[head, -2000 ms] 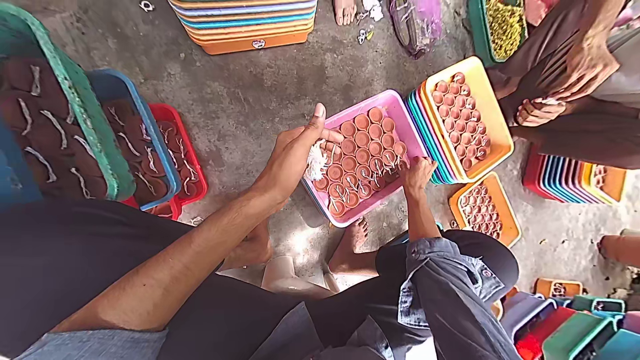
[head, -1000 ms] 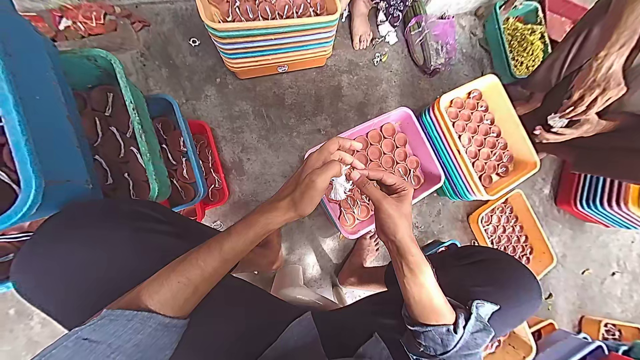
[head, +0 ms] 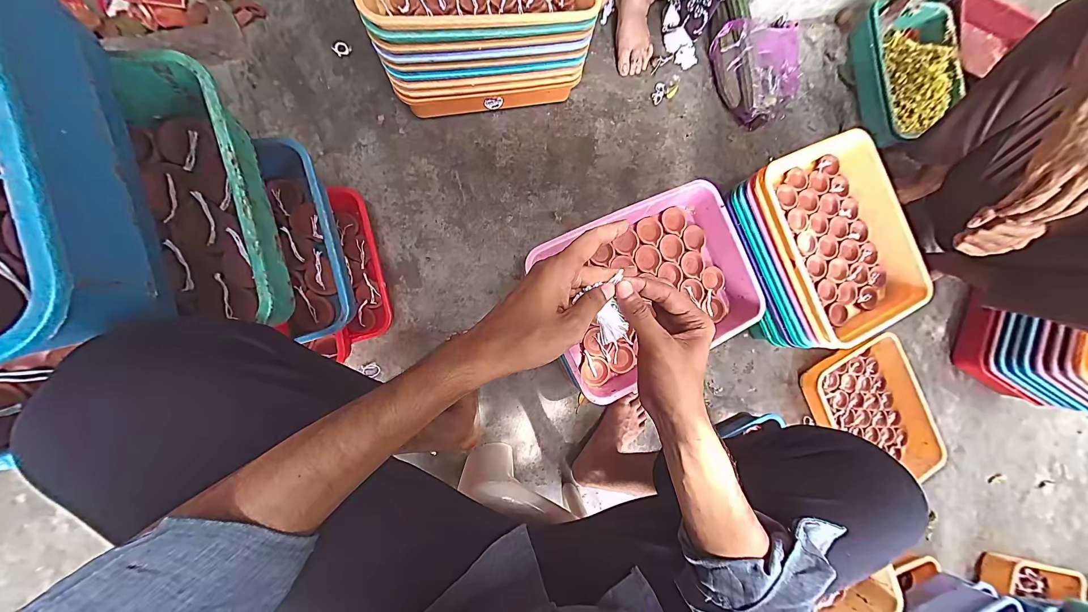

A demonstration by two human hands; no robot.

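My left hand [head: 552, 310] is closed on a bunch of white cotton wicks [head: 612, 321], which hangs below its fingers. My right hand [head: 676, 336] meets it, thumb and forefinger pinched at the top of the bunch; whether they grip a single wick cannot be told. Both hands are above a pink plastic tray [head: 738, 280] holding rows of small round clay lamps [head: 648, 257]. White wicks show in the lamps at the near and right side; those at the far side look bare. My hands and forearms hide part of the tray.
Stacked trays with an orange one on top [head: 914, 280] stand right of the pink tray. Another orange tray [head: 926, 442] is nearer. Blue [head: 102, 170], green [head: 255, 204] and red [head: 382, 289] containers stand left. A tall tray stack [head: 484, 51] is ahead. A person's hand [head: 1011, 221] is at right.
My right hand has moved from the pink tray's right edge to the bunch of wicks in my left hand. The view has shifted left.
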